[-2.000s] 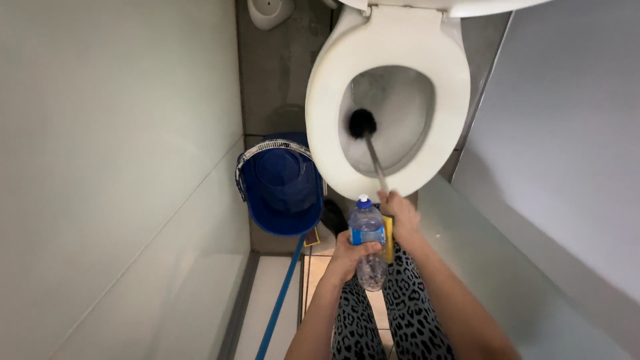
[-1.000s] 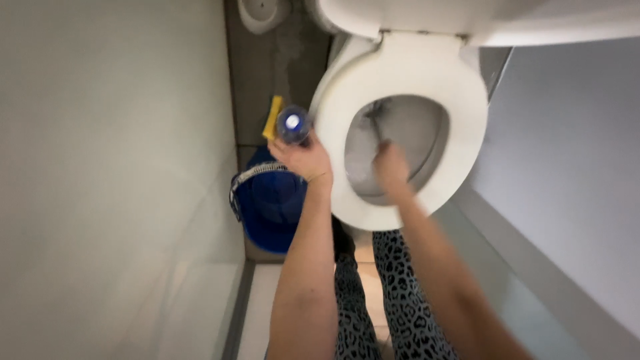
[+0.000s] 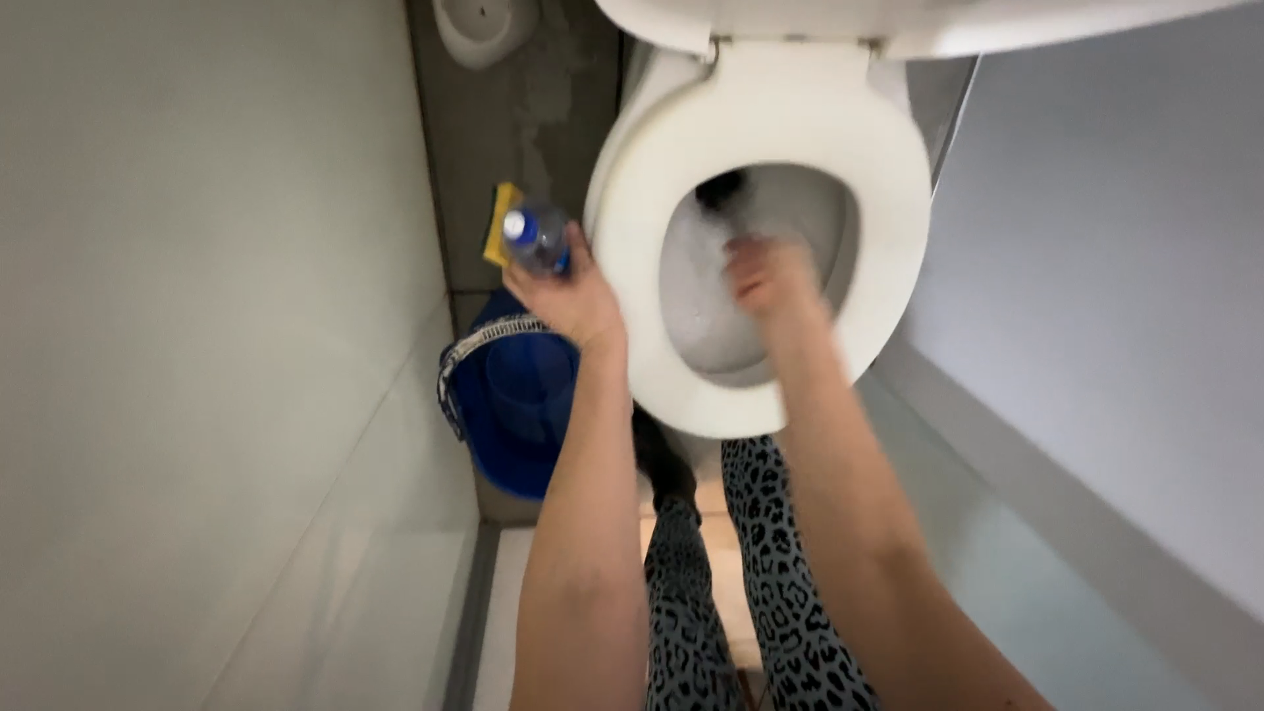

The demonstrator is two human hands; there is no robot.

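Note:
My right hand (image 3: pixel 770 275), blurred, is closed on the handle of a toilet brush, inside the opening of the white toilet seat (image 3: pixel 889 247). The black brush head (image 3: pixel 721 190) is at the upper left of the toilet bowl (image 3: pixel 706 306); most of the handle is hidden by my hand and the blur. Left of the seat, my left hand (image 3: pixel 578 301) holds a clear plastic bottle (image 3: pixel 538 237) with a blue and white cap, its top towards the camera. A yellow sponge (image 3: pixel 502 222) with a dark side is beside the bottle, at my left fingertips.
A blue bucket (image 3: pixel 518 415) with a pale-gripped handle stands on the floor below my left hand. A white holder-like container (image 3: pixel 484 25) sits at the upper left. Walls close in on both sides; the raised toilet lid (image 3: pixel 889 20) is at the top. My legs are below the bowl.
My left hand, with the bottle and sponge, has moved from in front of the toilet to its left side. My right hand has moved forward, over the bowl. The blue pole seen earlier no longer shows.

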